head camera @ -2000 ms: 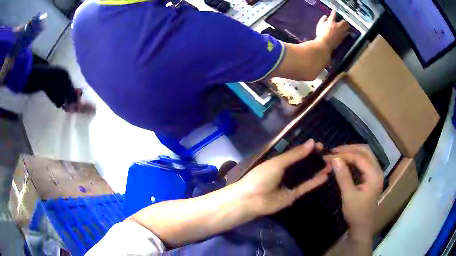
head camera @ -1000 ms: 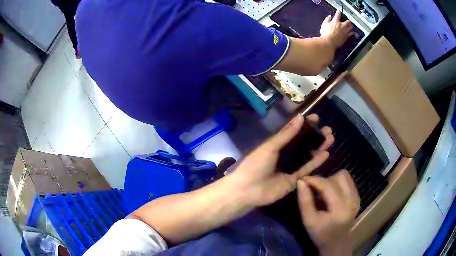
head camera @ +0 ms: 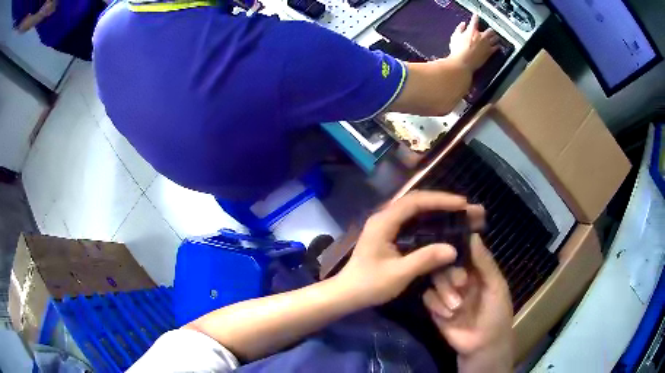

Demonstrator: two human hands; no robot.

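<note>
My left hand holds a black part between thumb and fingers, above the near side of the open carton. My right hand is against the lower right side of the same part, its fingertips touching it; it is slightly blurred. The brown carton stands open, with tight rows of black parts in it. A pale liner with a dark curved patch lies at its far end. The hands hide the carton's near left part.
A coworker in a blue shirt stands ahead, one hand on a dark mat. A monitor is at upper right. A blue stool, blue crate and cardboard box stand lower left. Another person is partly visible upper left.
My left hand has turned from a flat, spread palm to a curled grip around the part. My right hand has come up from below against the part. The person at upper left has reappeared.
</note>
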